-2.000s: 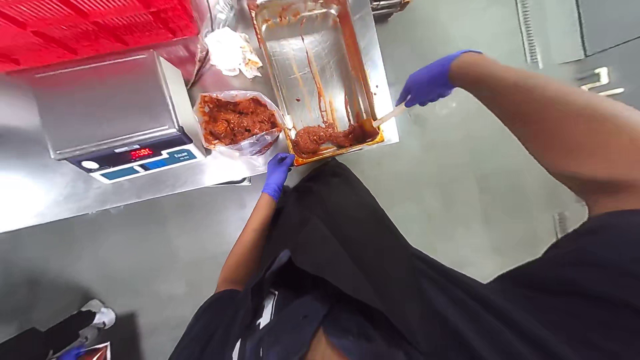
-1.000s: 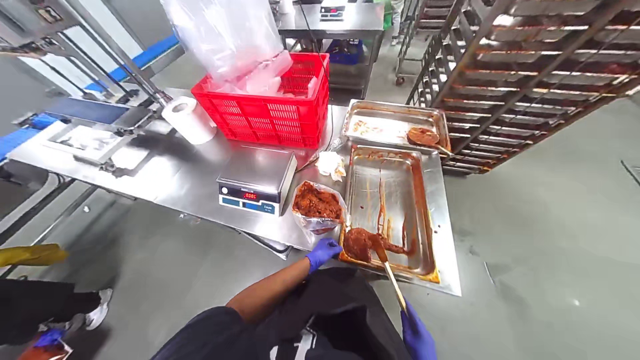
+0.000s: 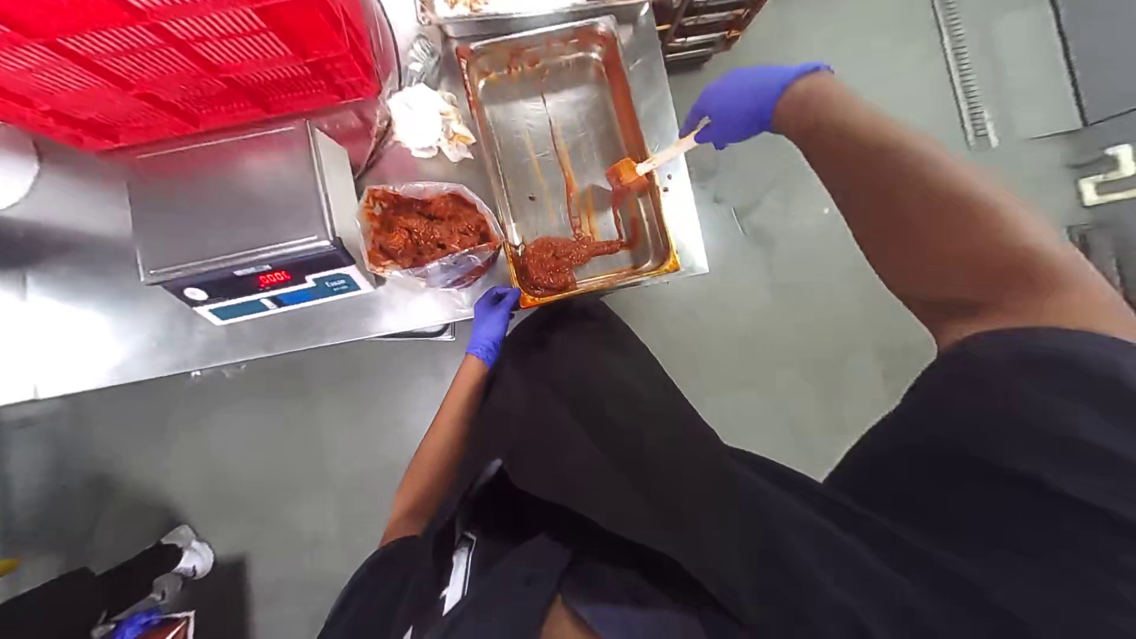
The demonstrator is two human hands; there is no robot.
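Note:
My right hand, in a purple glove, is closed on the pale handle of a spatula. The spatula's sauce-coated blade is over the right side of a deep stainless steel pan. Thick red-brown sauce with bits lies in the pan's near left corner, and streaks of it run along the bottom and walls. At that corner my left hand, also gloved, grips the pan's rim. Left of the pan, an open clear plastic bag holds chunky red marinated food.
A digital bench scale stands left of the bag. Behind it is a red plastic crate. Crumpled stained paper lies behind the bag. Another pan and a rack are farther back. A person's shoe shows at lower left.
The spatula has moved from the sauce at the pan's near end to its right wall, with my right hand farther back. My left hand stays at the near left corner. The view has swung downward.

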